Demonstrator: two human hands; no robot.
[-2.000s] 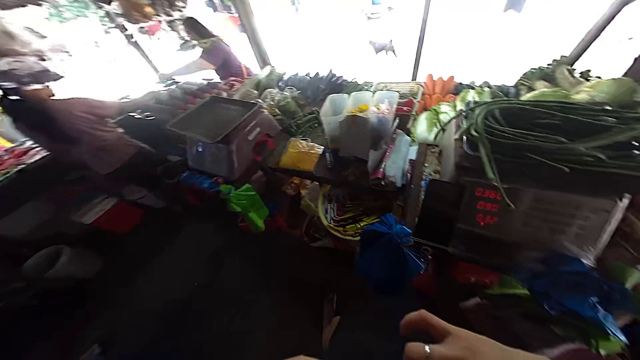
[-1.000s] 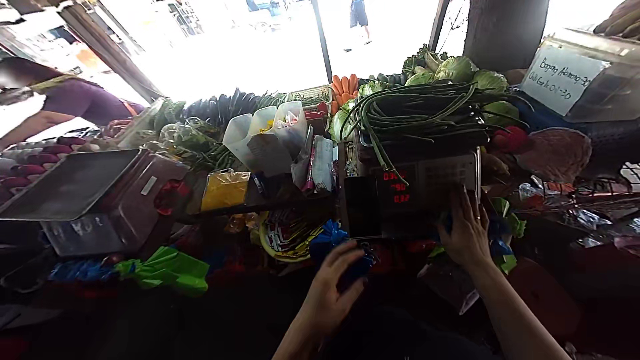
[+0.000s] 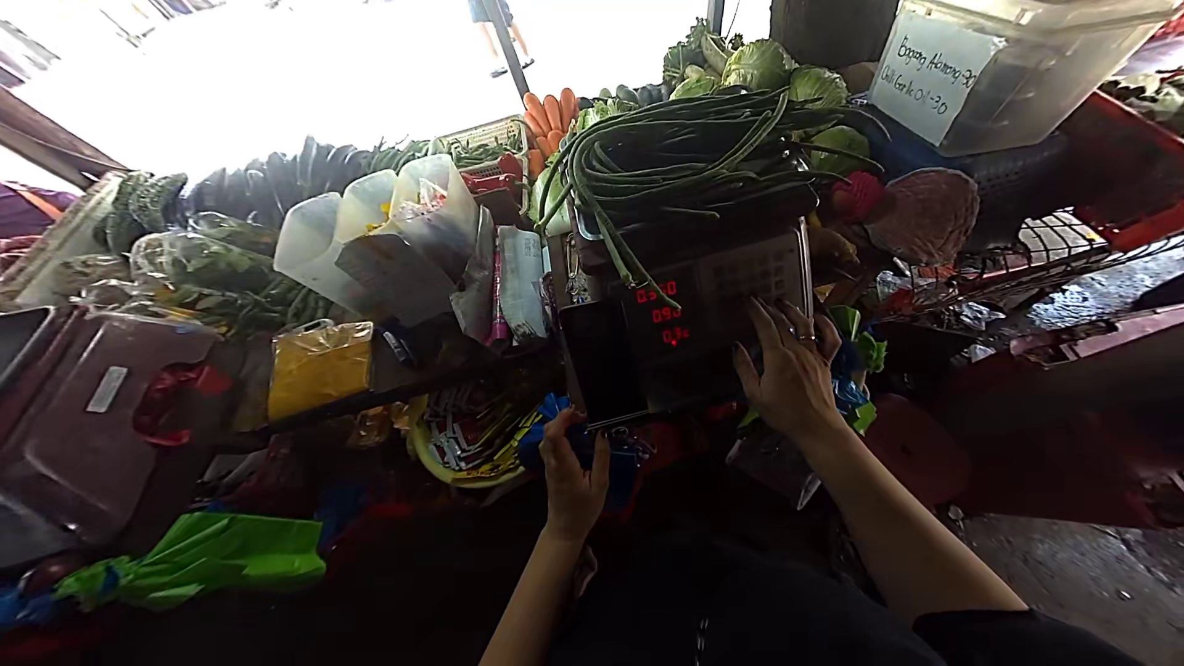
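Observation:
A bundle of long green string beans [image 3: 684, 157] lies on a digital scale with a lit red display, some ends hanging over its front. My right hand [image 3: 791, 365] rests with spread fingers at the keypad of the scale [image 3: 740, 277]; it holds nothing visible. Near the lower edge of a dark flat device, maybe a phone [image 3: 603, 365], my left hand [image 3: 575, 467] is raised with thumb and fingers apart, beside blue plastic bags [image 3: 546, 430]. Whether its fingertips touch the bags or the device cannot be told.
Plastic containers [image 3: 370, 240] and a yellow packet [image 3: 319, 370] stand left of the scale. Carrots [image 3: 550, 120] and cabbages [image 3: 758, 65] lie behind. A basket of sachets [image 3: 472, 444] sits below. A second scale [image 3: 102, 416] is at far left, a clear plastic bin [image 3: 1027, 74] at upper right.
The view has swung right. Both hands are now fully in view, where two seconds ago only part of a hand showed. Since one second ago, they have stayed near the scale.

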